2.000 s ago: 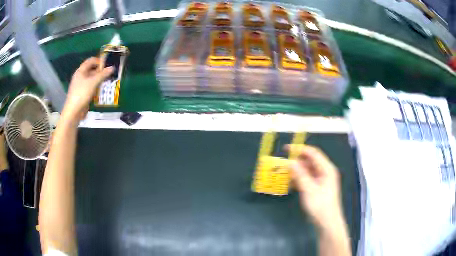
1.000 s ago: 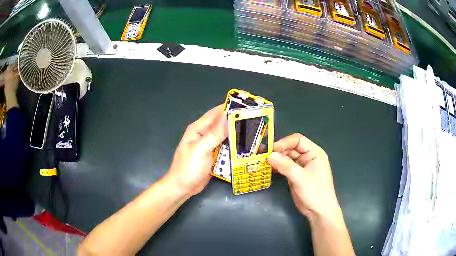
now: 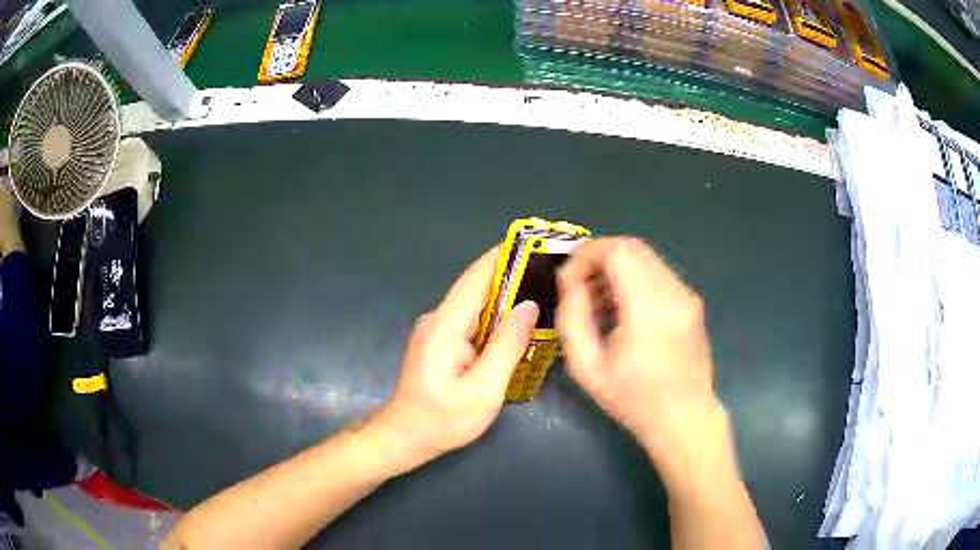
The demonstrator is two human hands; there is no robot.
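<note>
A yellow front cover (image 3: 529, 363) with yellow keys lies over a phone body (image 3: 501, 290), whose orange-yellow edge shows along the left and top. They look slightly offset, near the middle of the view. My left hand (image 3: 457, 360) holds both from the left, its thumb on the cover's lower screen area. My right hand (image 3: 634, 333) is blurred. Its thumb and fingertips pinch at the cover's upper right edge and hide that corner. Whether the two parts are fully joined cannot be seen.
Stacked trays (image 3: 688, 54) of phones stand on the green belt (image 3: 414, 43), near another phone body (image 3: 288, 41). White packing sheets (image 3: 913, 322) lie right. A fan (image 3: 65, 140), black slab (image 3: 69, 274) and black box (image 3: 115, 274) are left, beside a person's dark sleeve (image 3: 24, 365).
My right hand has moved from the cover's lower right side to its upper right edge. The cover now lies closer over the phone body. The view has shifted slightly.
</note>
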